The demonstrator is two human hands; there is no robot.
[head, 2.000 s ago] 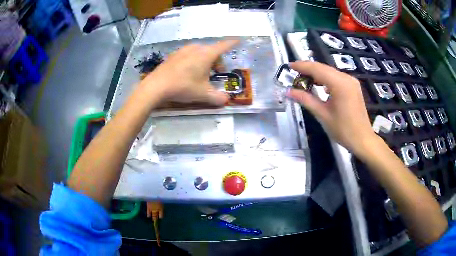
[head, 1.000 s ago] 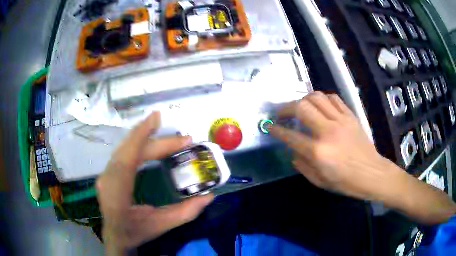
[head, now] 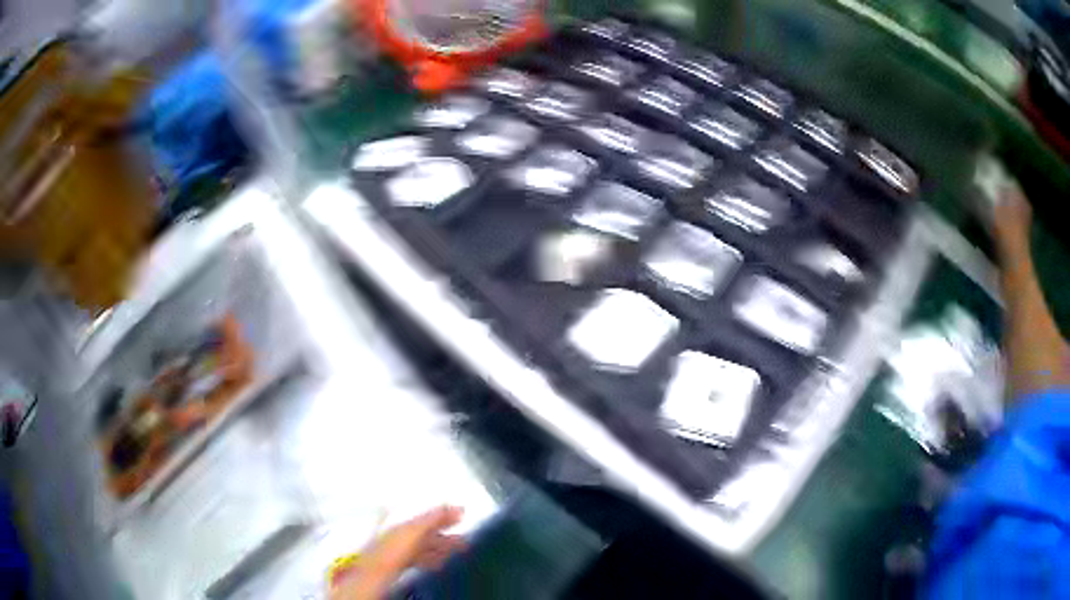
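The head view is blurred by motion. A black foam tray [head: 469,240] with rows of whitish square units, such as a pale cover [head: 711,399], fills the middle. My left hand [head: 405,553] is low at the machine's front edge, cut off by the bottom of the picture; whether it holds anything is not clear. My right hand [head: 1011,229] is far right, beyond the tray, with something whitish at its fingertips that I cannot identify. The orange fixtures [head: 176,410] sit on the machine plate at left, their contents too blurred to read.
The white-silver machine [head: 176,539] stands at lower left, beside the tray's white rim [head: 469,340]. Crumpled white pieces [head: 939,369] lie on the green mat right of the tray. An orange-red fan [head: 452,29] stands behind. Blue and brown blurred shapes show at upper left.
The view has swung right, onto the tray. My right hand has left the machine's green-lit button and reached far right. The case held in my left hand can no longer be made out.
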